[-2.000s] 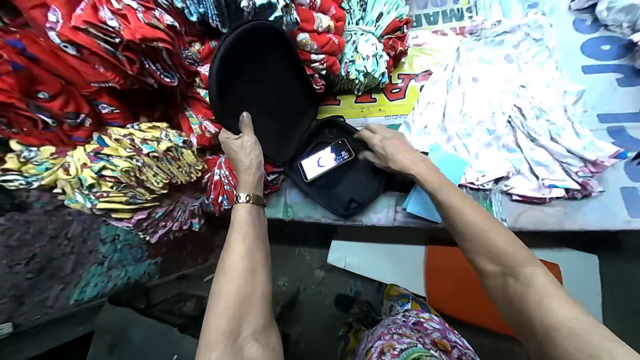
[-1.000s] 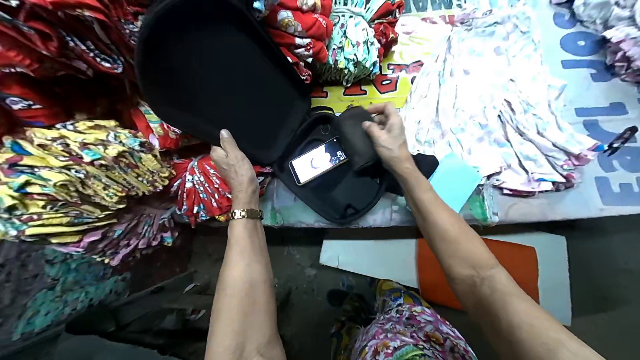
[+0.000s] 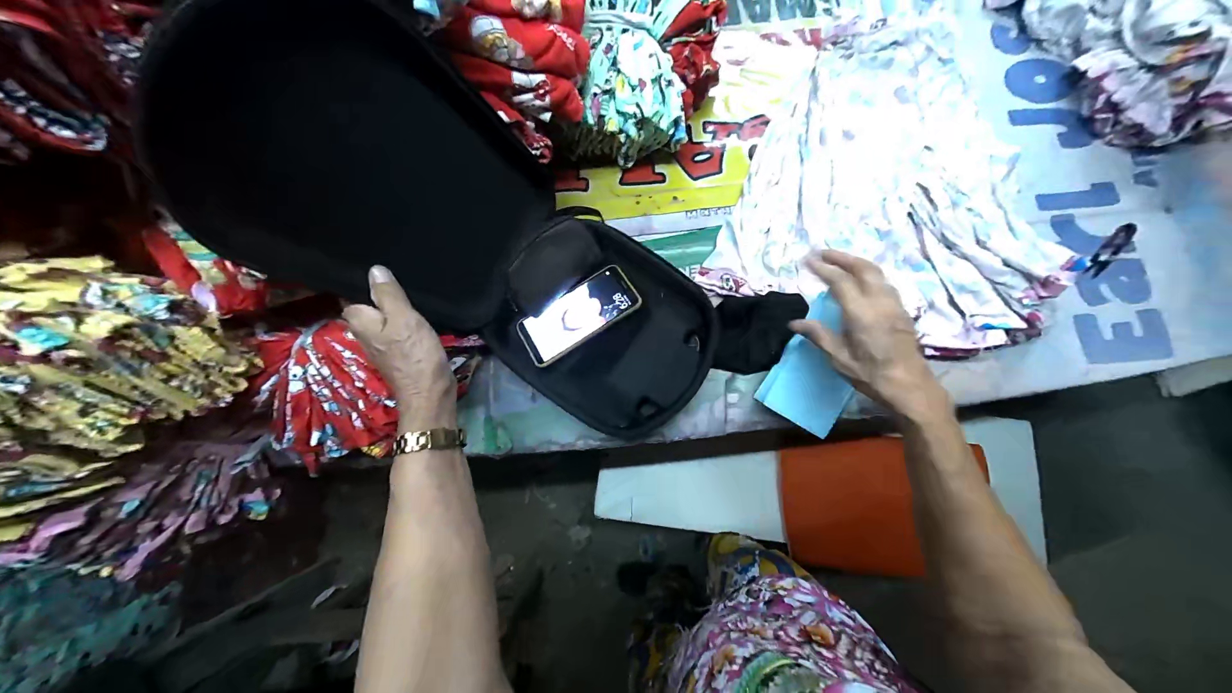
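A black zippered case point(image 3: 664, 385) lies unfolded near the table edge, its large lid raised to the left. My left hand point(image 3: 404, 346), with a gold watch at the wrist, grips the lower rim of that lid. A lit smartphone point(image 3: 578, 316) rests face up in the case's smaller half. My right hand point(image 3: 861, 322) is over a light blue cloth or sheet point(image 3: 807, 385), fingers spread, holding nothing that I can make out. Between the case and the blue piece lies a crumpled black cloth point(image 3: 760, 332).
White printed garments point(image 3: 885, 173) are spread behind my right hand. Tied bundles of red fabric point(image 3: 327, 385), yellow fabric point(image 3: 106, 346) and green fabric point(image 3: 630, 82) crowd the left and back. A white board with an orange piece point(image 3: 847, 505) is below the table edge.
My right hand has left the case and moved right to the blue piece. A dark pouch-like thing it held one second ago is no longer in it. The case lid stands more widely in view.
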